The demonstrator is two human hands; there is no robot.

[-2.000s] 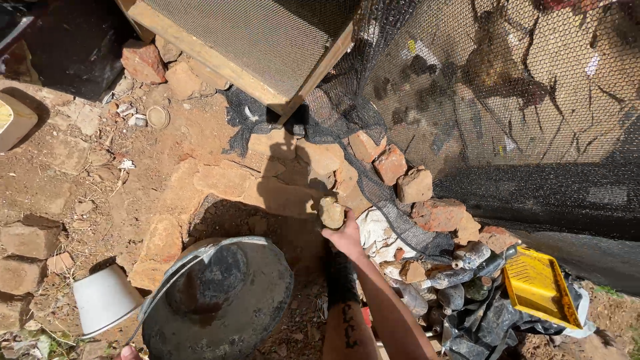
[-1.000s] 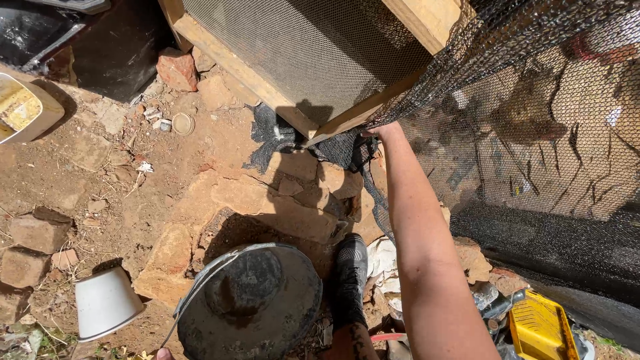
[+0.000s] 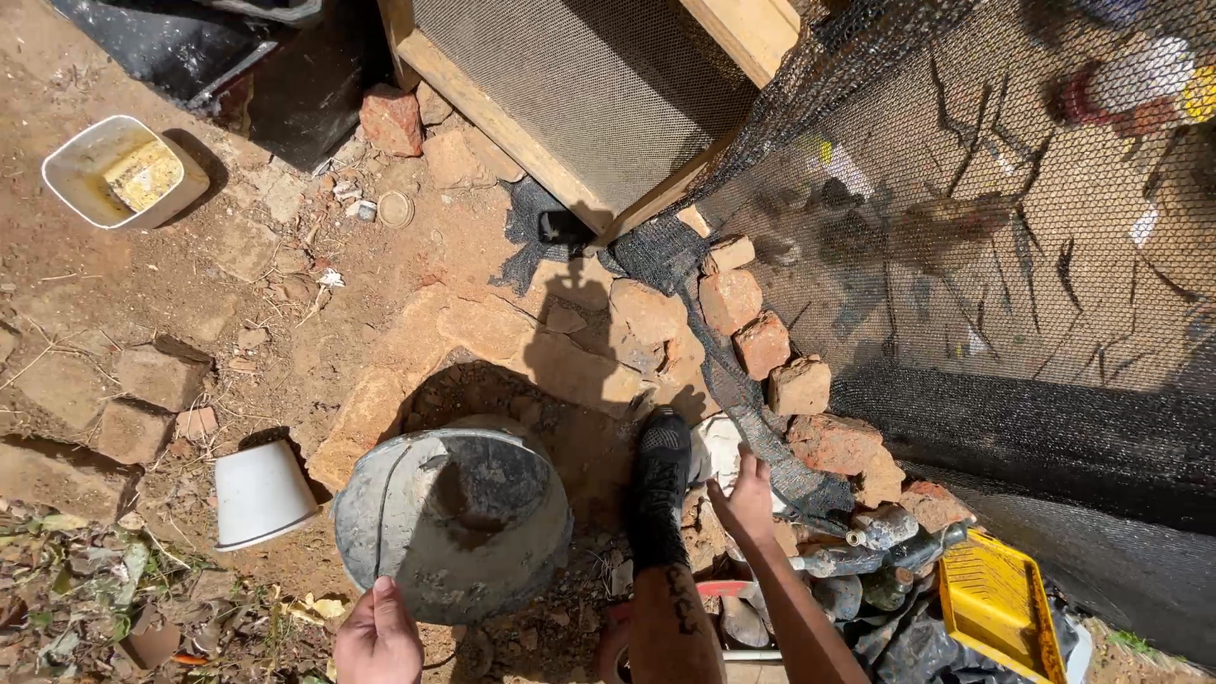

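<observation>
My left hand [image 3: 380,635] grips the thin wire handle of a grey, mud-stained bucket [image 3: 456,522], which leans in a hollow edged with stones. My right hand [image 3: 748,494] is empty with its fingers apart, over a crumpled white cloth or bag [image 3: 717,446] beside a strip of black mesh netting [image 3: 731,370]. A row of broken bricks [image 3: 762,345] lies along that strip. Between the two hands stands my foot in a dark shoe [image 3: 662,446]. Above, a wooden frame with mesh [image 3: 503,104] has one corner on the ground.
A white upturned bucket [image 3: 263,494] stands left of the grey one. A square plastic tub [image 3: 123,176] with yellowish residue lies upper left. Bottles [image 3: 888,551] and a yellow paint tray [image 3: 1002,603] are at lower right. Netting [image 3: 997,237] stretches across the right, and stones [image 3: 160,377] lie at left.
My right hand held a stone-like piece two seconds ago, then reached up to the netting by the frame's corner. It has since come back down, empty. My left hand stays at the bucket handle.
</observation>
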